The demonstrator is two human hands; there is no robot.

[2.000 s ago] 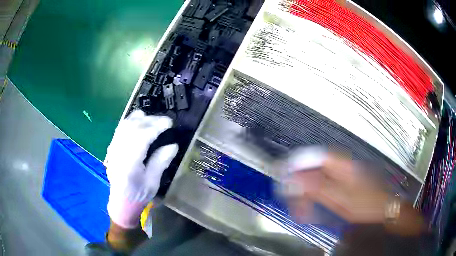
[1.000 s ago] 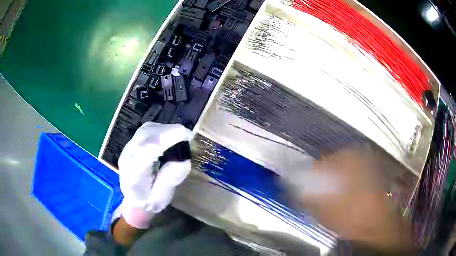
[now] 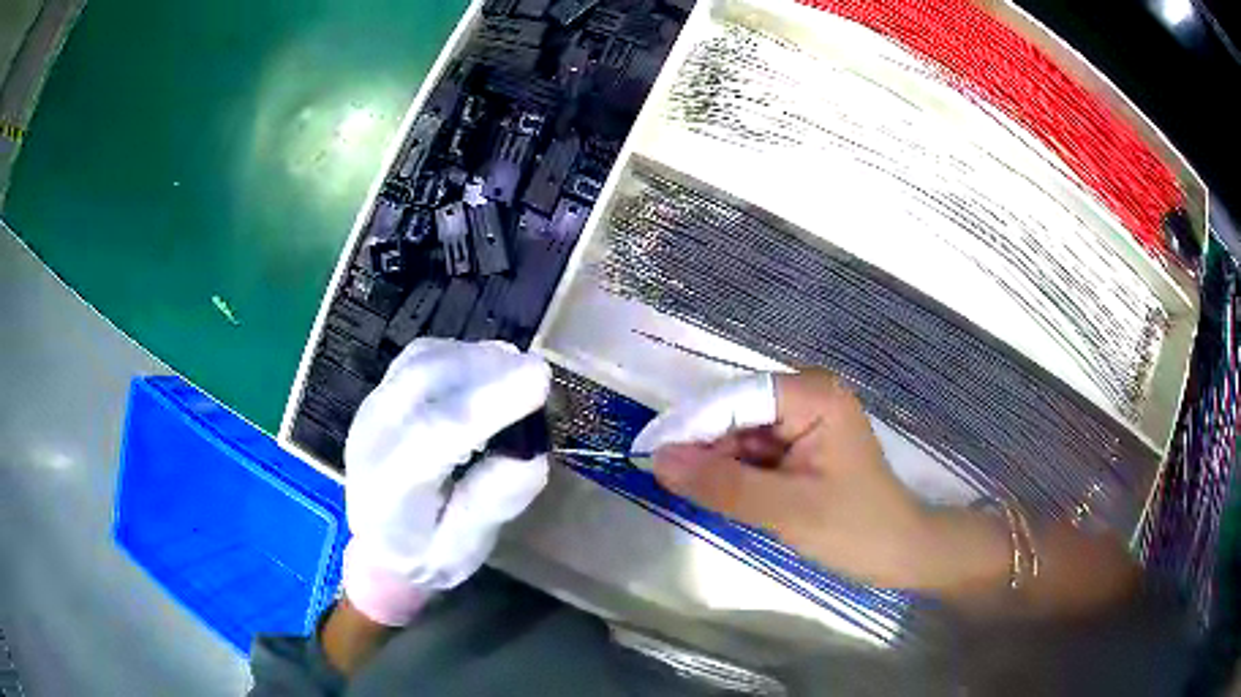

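My left hand [image 3: 442, 463], in a white glove with a pink cuff, holds a black connector housing [image 3: 523, 436] between thumb and fingers over the tray's near left corner. My right hand [image 3: 803, 477], bare with white coverings on the fingertips, pinches a thin wire [image 3: 599, 454]. The wire's left end reaches the right side of the housing; whether it is inside cannot be told. Blue wires [image 3: 762, 545] lie under and beside my right hand. Black wires [image 3: 817, 300] fill the row beyond.
Loose black housings [image 3: 476, 232] fill the tray's left column. White wires [image 3: 925, 204] and red wires [image 3: 1034, 109] lie in the far rows. A green mat [image 3: 204, 164] is at the left, a blue bin [image 3: 225, 517] lower left. Mixed-colour harnesses [image 3: 1209, 449] are heaped at the right edge.
My right hand has moved left from the right part of the wire rows to the housing, and a pinched wire now shows. My left hand has shifted slightly right, still holding the housing.
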